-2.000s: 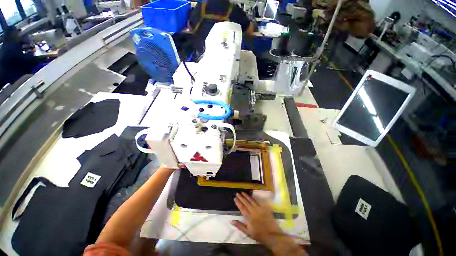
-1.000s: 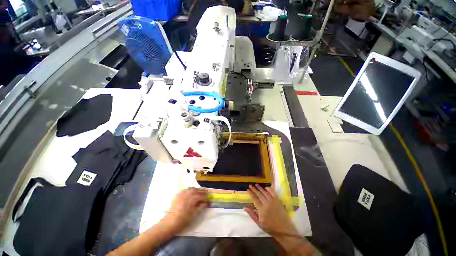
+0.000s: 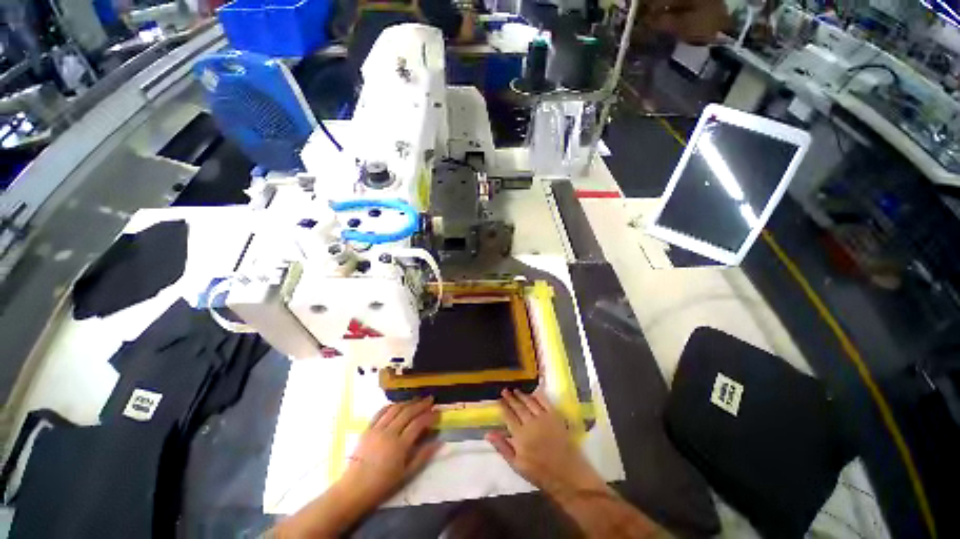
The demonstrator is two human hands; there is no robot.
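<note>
A black fabric panel (image 3: 463,339) lies under the brown-gold clamp frame (image 3: 463,377), its near edge showing in front of the frame. The frame sits on the white template sheet (image 3: 316,447), bordered by yellow tape (image 3: 560,358). My left hand (image 3: 392,440) lies flat with fingertips at the panel's near edge, left side. My right hand (image 3: 539,440) lies flat with fingertips at the near right corner. Neither hand grips anything. The pattern sewing machine (image 3: 363,305) stands behind, its head over the frame's left side. No label shows inside the frame.
Small black pieces with a label on top (image 3: 179,368) lie at the left. Finished panels (image 3: 753,421) are stacked at the right. A control tablet (image 3: 732,184) stands at the back right, thread cones (image 3: 537,63) behind the machine, and a blue fan (image 3: 253,111) at the back left.
My left hand has come from beside the machine head to the panel's near edge. The panel has moved back under the frame, and the white strip inside it is gone. The view has shifted right.
</note>
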